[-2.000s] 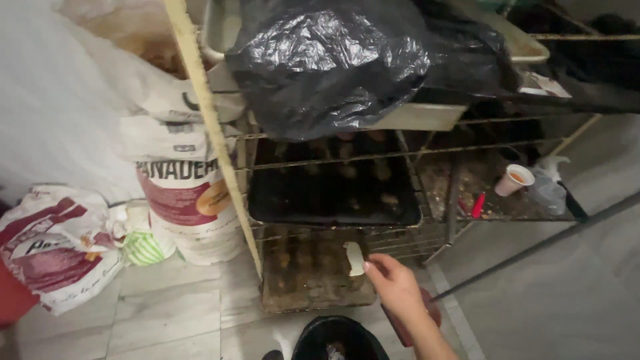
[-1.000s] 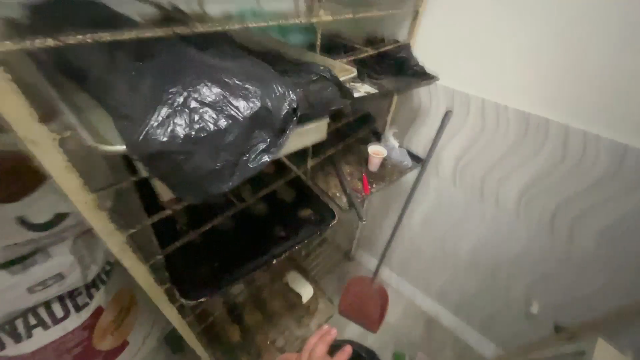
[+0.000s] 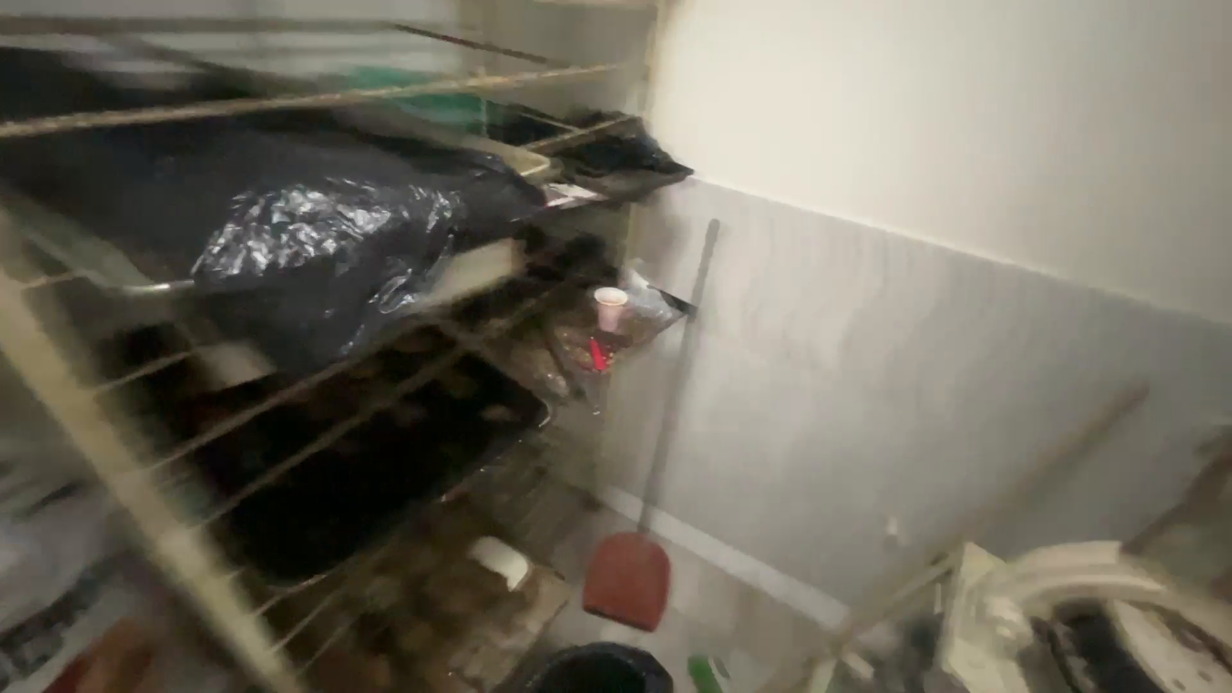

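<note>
Neither of my hands shows in the head view now. A small white object point(image 3: 501, 562) lies on the lowest tray of a metal rack, under a dark baking tray point(image 3: 385, 462). Just right of the rack, a red long-handled dustpan point(image 3: 628, 580) rests on the floor, its grey handle leaning against the wall. The rim of a black bucket point(image 3: 602, 666) shows at the bottom edge. A paper cup point(image 3: 610, 309) and a small red object point(image 3: 599, 354) sit on a middle shelf. The view is blurred.
A black plastic bag point(image 3: 318, 231) covers an upper tray of the rack. The rack's post point(image 3: 106, 452) rises at the left. A clear plastic bag point(image 3: 652, 296) lies beside the cup. Pale equipment point(image 3: 1020, 606), unclear in kind, stands at the lower right, near a grey wall point(image 3: 866, 404).
The white piece was in my hand two seconds ago and now lies on the lowest tray. My hand has left the frame. The view has swung right, bringing in the wall and the dustpan.
</note>
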